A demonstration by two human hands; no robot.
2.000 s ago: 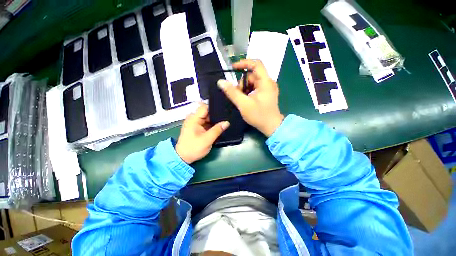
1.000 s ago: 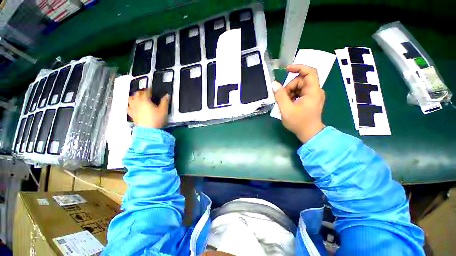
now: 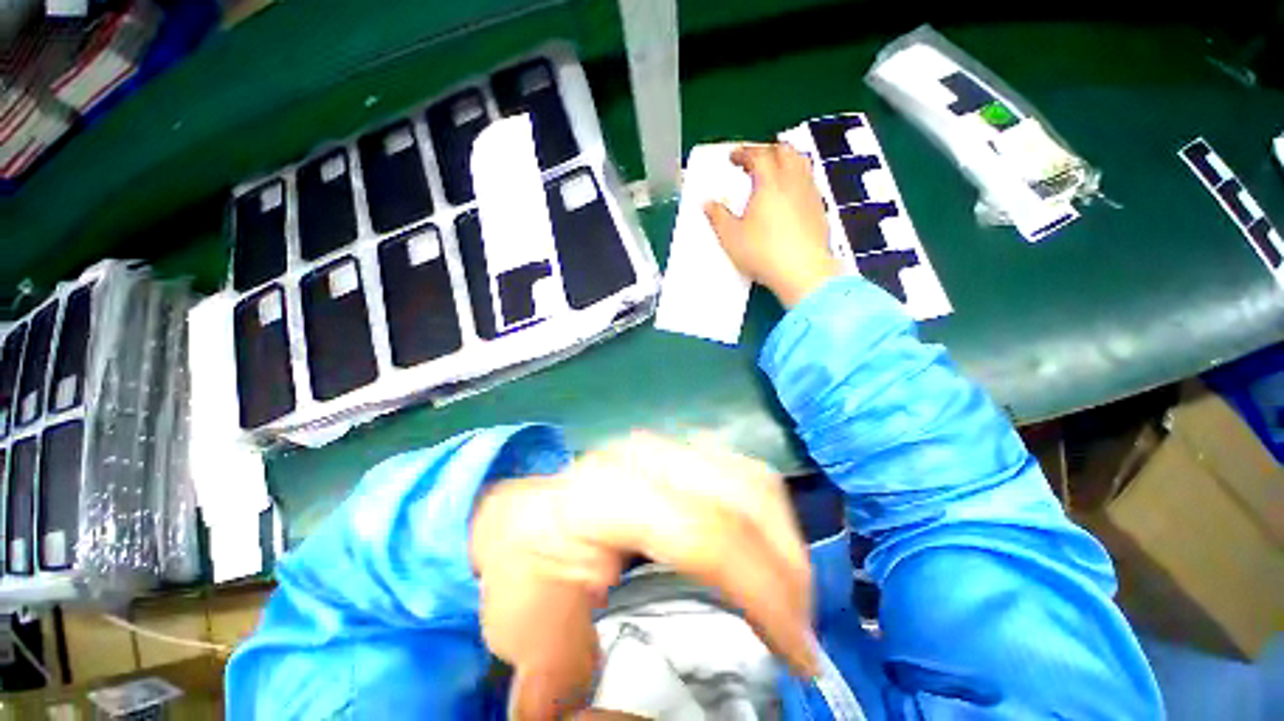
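My left hand (image 3: pixel 641 542) is blurred, raised close to the camera in front of my body. Its fingers are bent and apart, with nothing visible in it. My right hand (image 3: pixel 777 226) is over a plain white sheet (image 3: pixel 704 268), thumb and fingertips on its upper part; whether they grip it is hidden. The tray (image 3: pixel 458 383) on the left holds two rows of black phone cases (image 3: pixel 332 327). A white backing strip (image 3: pixel 510 197) with one black notched piece (image 3: pixel 524 293) lies across the tray. A sticker sheet (image 3: pixel 922 292) with several black pieces lies right of my right hand.
A pale metal post (image 3: pixel 651 92) rises behind the tray. Plastic-wrapped stacked trays (image 3: pixel 134 437) are at far left. Bagged sticker sheets (image 3: pixel 986 134) and a narrow sticker strip (image 3: pixel 1235 204) lie right. A cardboard carton (image 3: pixel 1197 521) is below the bench, right.
My left hand has left the tray and come up toward the camera. The pocket seen empty earlier now holds a case. My right hand has moved onto the white sheet, whose angle has changed.
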